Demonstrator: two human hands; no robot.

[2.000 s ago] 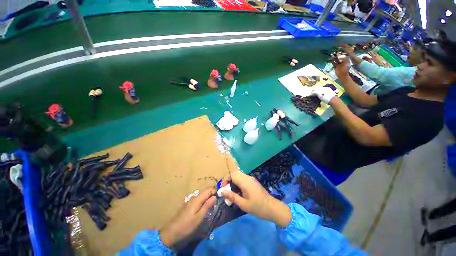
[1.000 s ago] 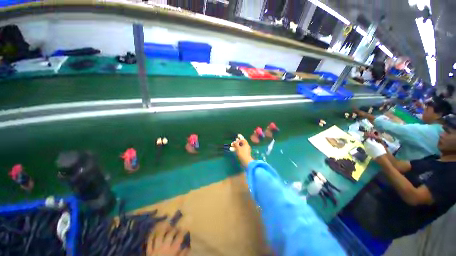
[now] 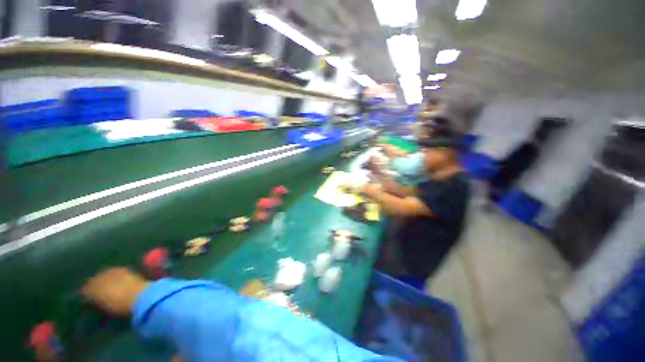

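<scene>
The picture is blurred. My right hand (image 3: 117,290), in a blue sleeve, reaches left over the dark green belt (image 3: 219,205). A dark shape is near its fingertips; whether the hand holds it is unclear. Red-topped figure parts (image 3: 155,261) stand on the belt, one beyond my wrist and another (image 3: 45,339) at the lower left. Joined limb pieces with cream ends (image 3: 196,246) lie to the right, with another pair (image 3: 239,225) farther along. A small skin-coloured patch shows at the bottom edge below my sleeve; I cannot tell if it is my left hand.
A crumpled white wad (image 3: 290,273) and white squeeze bottles (image 3: 329,278) are on the green bench beyond my sleeve. A blue tote (image 3: 452,332) is at the lower right. A neighbour in black (image 3: 438,212) sits by a yellow sheet (image 3: 332,189). White rails (image 3: 155,191) run behind the belt.
The view has swung right. My right hand has left the limb pair it was touching and now reaches left across the belt. My left hand is no longer clearly seen over the dark parts.
</scene>
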